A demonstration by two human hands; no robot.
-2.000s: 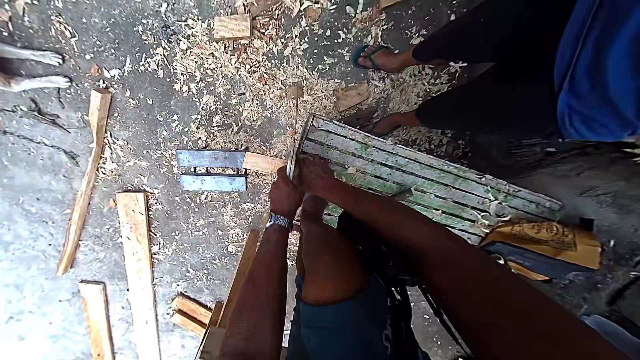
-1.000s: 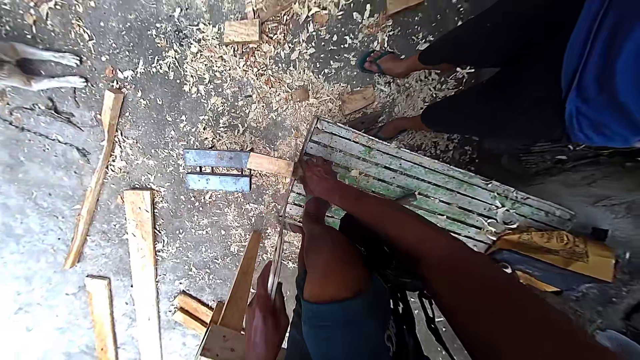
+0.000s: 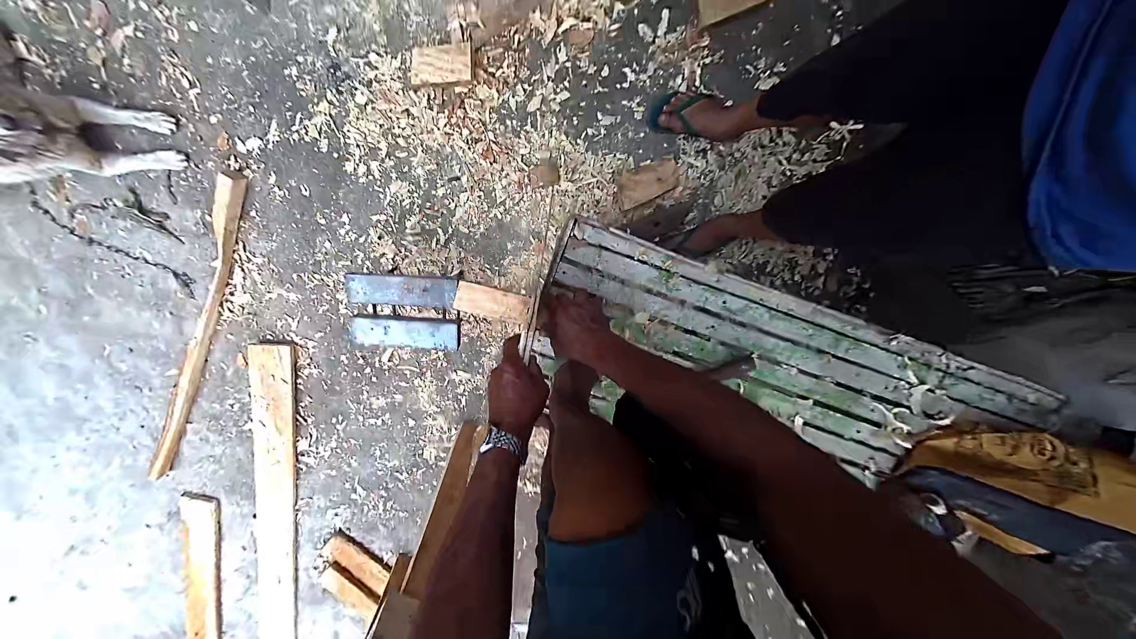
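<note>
A thin saw blade [image 3: 530,333], seen nearly edge-on, runs up from my left hand [image 3: 517,386], which is closed around its lower end and wears a metal watch at the wrist. The blade crosses a light wooden piece [image 3: 491,302] that juts left past the end of a weathered slatted wooden bench [image 3: 754,302]. On the bench end, just right of the blade, my right hand [image 3: 577,327] presses down; the wood under its fingers is mostly hidden. My knee is against the bench just below that hand.
Long boards [image 3: 273,479] and a narrower wooden strip [image 3: 200,346] lie at left. Offcuts [image 3: 441,65] and shavings cover the floor. A blue-grey two-slat piece [image 3: 404,333] is near the wood's tip. Another person's sandalled foot [image 3: 706,115] and an animal's paws [image 3: 146,142] are nearby.
My left hand went down and away from the bench end with the saw, then came back up beside it. My right hand has stayed at the bench end.
</note>
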